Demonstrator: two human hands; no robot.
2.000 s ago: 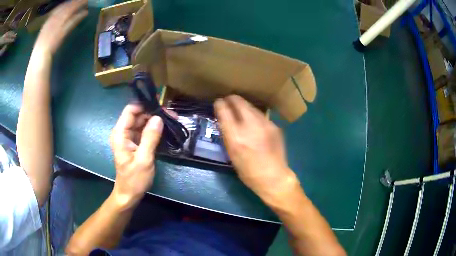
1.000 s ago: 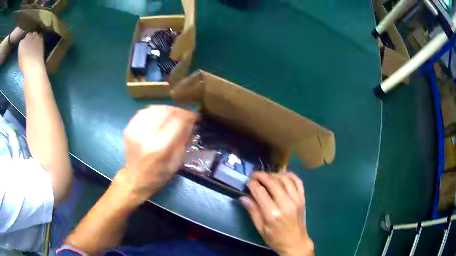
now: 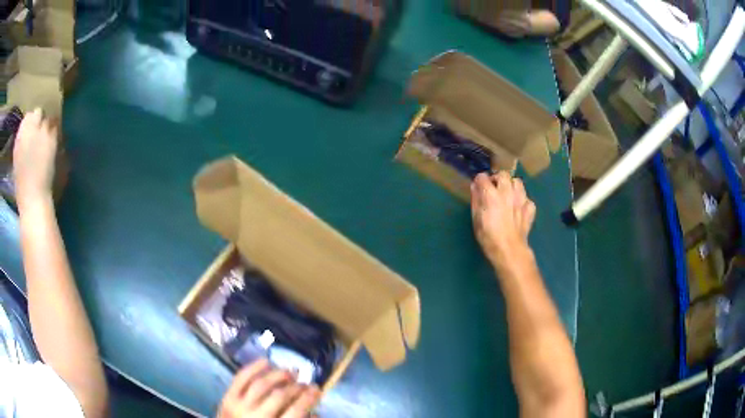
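Observation:
An open brown carton [image 3: 310, 246] lies near me with its lid raised. Inside are a black cable bundle [image 3: 274, 314], a shiny clear bag [image 3: 219, 317] and a grey-blue block with a small white patch, partly covered. My left hand [image 3: 269, 393], cut off by the bottom edge, has its fingers curled over this carton's near wall. A second open carton [image 3: 490, 102] lies farther off to the right, with a black cable bundle [image 3: 457, 148] inside. My right hand [image 3: 502, 212] grips its near right corner; the fingertips are partly hidden.
A large dark device [image 3: 278, 45] with front controls stands at the back. Another person's arm [image 3: 49, 245] reaches to a carton [image 3: 37, 77] on the left. Another hand [image 3: 531, 22] shows at the top right. White-tube racking [image 3: 633, 155] stands beyond the table's right edge.
My right hand has moved from the near carton out to a farther carton. My left hand has come down to the near carton's wall. The view has shifted, showing the dark device.

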